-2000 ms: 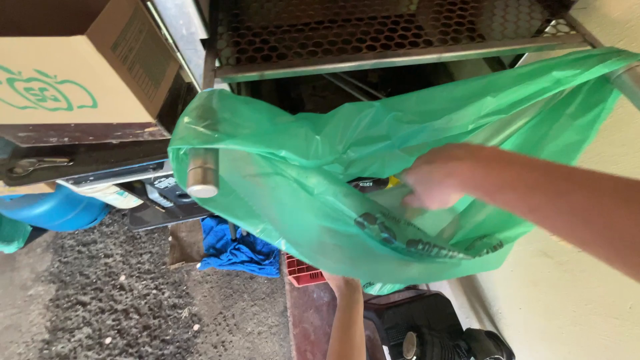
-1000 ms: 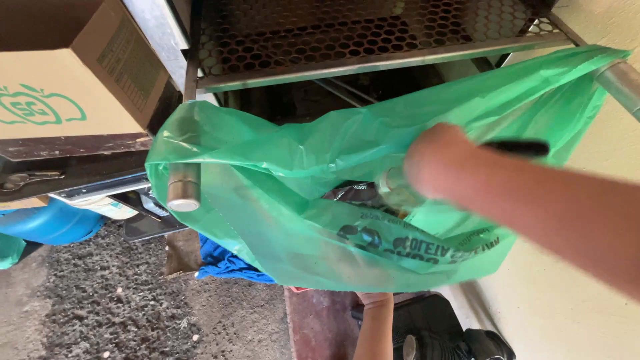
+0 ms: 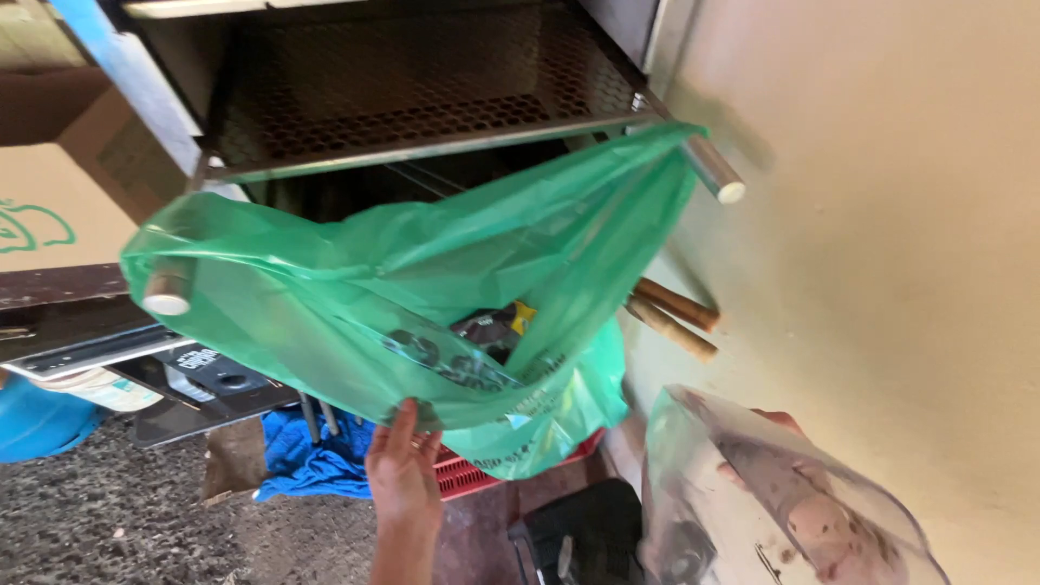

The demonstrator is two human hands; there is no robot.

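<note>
A green plastic bag [image 3: 520, 244] hangs open, looped over two metal bar ends [image 3: 166, 292]; dark printing marks its side. Inside it lies a dark packet [image 3: 487, 329] with a yellow part. At the bag's lower rim, my left hand [image 3: 405, 463] pinches the plastic between thumb and fingers. My right hand [image 3: 778, 421] is at the lower right, mostly hidden behind a clear plastic bag [image 3: 812, 504] that it holds up; the clear bag has brownish blotches in or on it.
Behind the green bag is a metal rack with a perforated shelf [image 3: 406, 89]. A cardboard box [image 3: 65, 203] stands at left. Below are a blue cloth [image 3: 317, 459], a red plastic crate [image 3: 467, 475] and a black object [image 3: 581, 528]. Two wooden handles [image 3: 674, 313] stick out beside the wall.
My right hand has moved from over the green bag's opening to the lower right, and a clear bag is now with it. My left hand now shows at the green rim. The view has shifted.
</note>
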